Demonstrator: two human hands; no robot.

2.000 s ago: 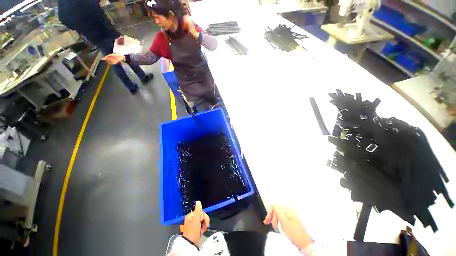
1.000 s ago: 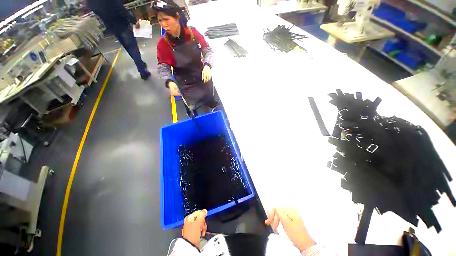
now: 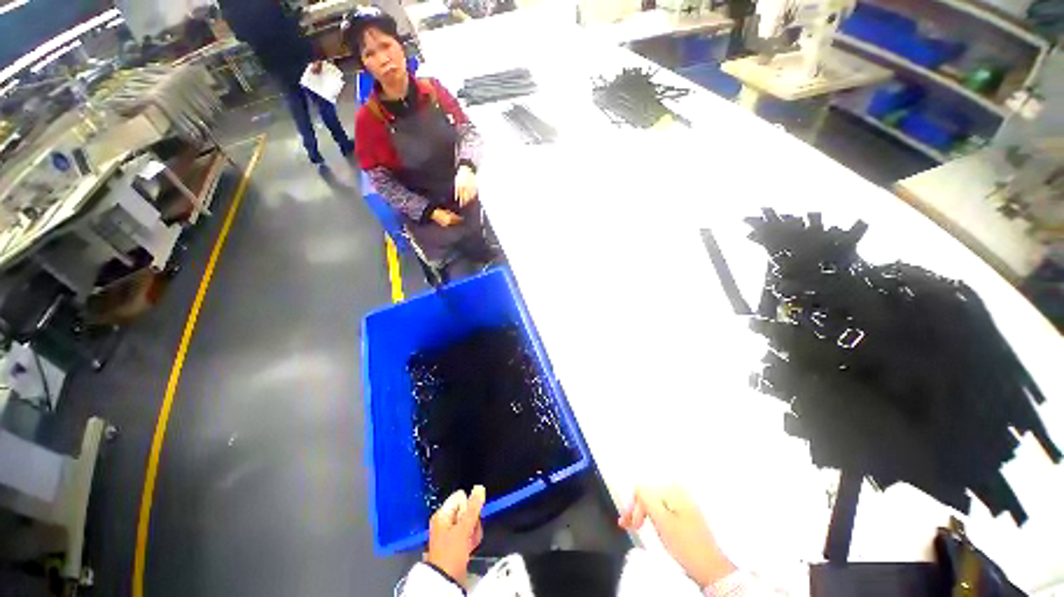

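Observation:
A blue plastic bin (image 3: 379,466) stands at the table's left side, with a dark mass of black straps (image 3: 478,408) with silver glints in it. My left hand (image 3: 456,527) is at the bin's near rim, fingers curled; nothing shows in it. My right hand (image 3: 671,522) is over the near left edge of the white table (image 3: 630,292), fingers bent; nothing shows in it. Whether my hands touch the rim or the table I cannot tell. A wide pile of black straps (image 3: 898,362) with metal fittings lies on the table at the right.
A person (image 3: 408,140) in a dark apron is beyond the bin. Another person (image 3: 286,70) stands farther back in the aisle (image 3: 268,350) with a yellow line. One loose strap (image 3: 726,271) and smaller bundles (image 3: 636,97) lie on the table. Dark cloth (image 3: 875,580) is at the near right.
The person in the apron has lowered the raised arms, both hands now in front of the body. The person farther back has moved. My hands are almost unchanged. The view has shifted slightly.

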